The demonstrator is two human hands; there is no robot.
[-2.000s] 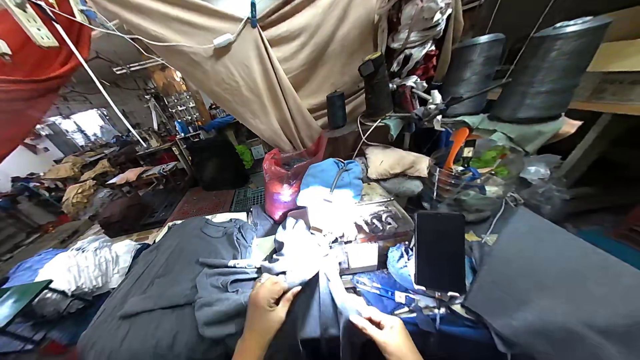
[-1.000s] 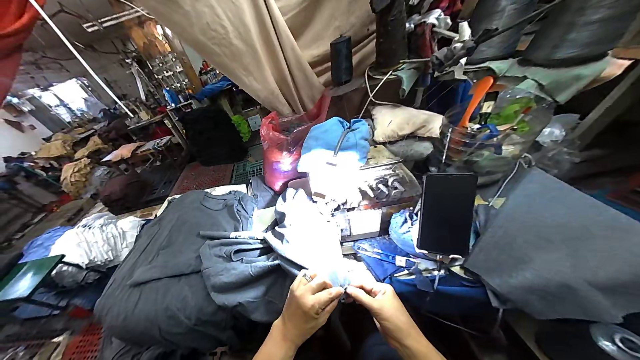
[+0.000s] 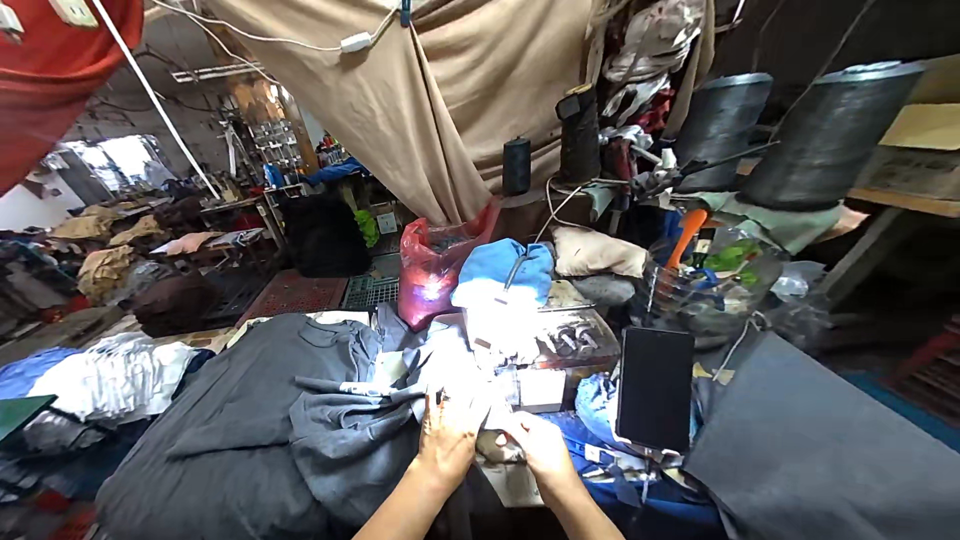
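My left hand (image 3: 448,435) lies on dark grey fabric (image 3: 352,427), near a strongly lit spot where a machine head (image 3: 499,330) with a blue cloth cover (image 3: 506,266) stands. Its fingers are washed out by glare, so its hold is unclear. My right hand (image 3: 536,442) has its thumb and fingers closed on a pale, overexposed edge of the cloth, just right of the left hand. Spread at the left is a dark grey shirt (image 3: 262,397). What lies between the two hands is lost in the bright light.
A black-screened phone or tablet (image 3: 655,390) stands upright at the right. Behind the work are a red plastic bag (image 3: 439,270), a clear bin (image 3: 712,292) with an orange-handled tool (image 3: 686,236), and large black thread cones (image 3: 829,135). White folded cloths (image 3: 120,375) lie far left.
One second ago my hands met fingertip to fingertip on the cloth nearer me; now they are farther forward and apart, by the lit machine. The view has shifted.
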